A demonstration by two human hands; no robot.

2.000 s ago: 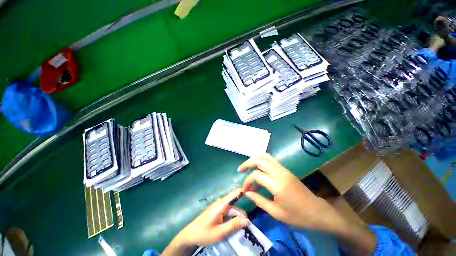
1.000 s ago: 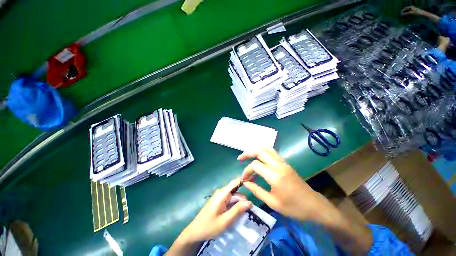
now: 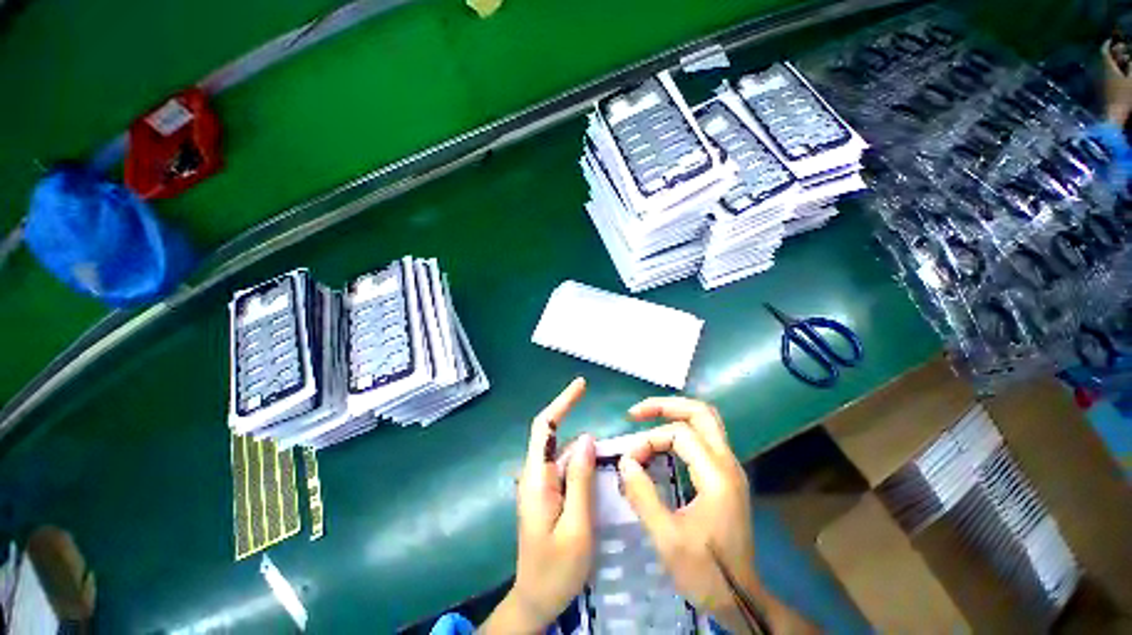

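A phone-shaped piece point(image 3: 637, 564) with a dark outline and grey-white patches lies upright in front of me at the bottom centre. My left hand point(image 3: 555, 515) is at its upper left edge, thumb by the top corner, with a small dark thing near the index finger. My right hand point(image 3: 693, 509) holds its upper right side, thumb and fingertips at the top end. The piece's lower end is cut off by the picture's edge. A pile of blank white cards point(image 3: 621, 331) lies just beyond my hands.
Stacked patterned pieces stand at left point(image 3: 379, 329) and near the back rail point(image 3: 658, 143). Blue-handled scissors point(image 3: 817, 349) lie right of the blank cards. Yellow strips point(image 3: 266, 496) lie below the left stacks. Clear plastic packs point(image 3: 993, 211) and an open carton point(image 3: 888, 533) are at right.
My hands have moved apart from their pinch above the piece and now both rest at its top end. The piece has turned more upright. The view has shifted slightly.
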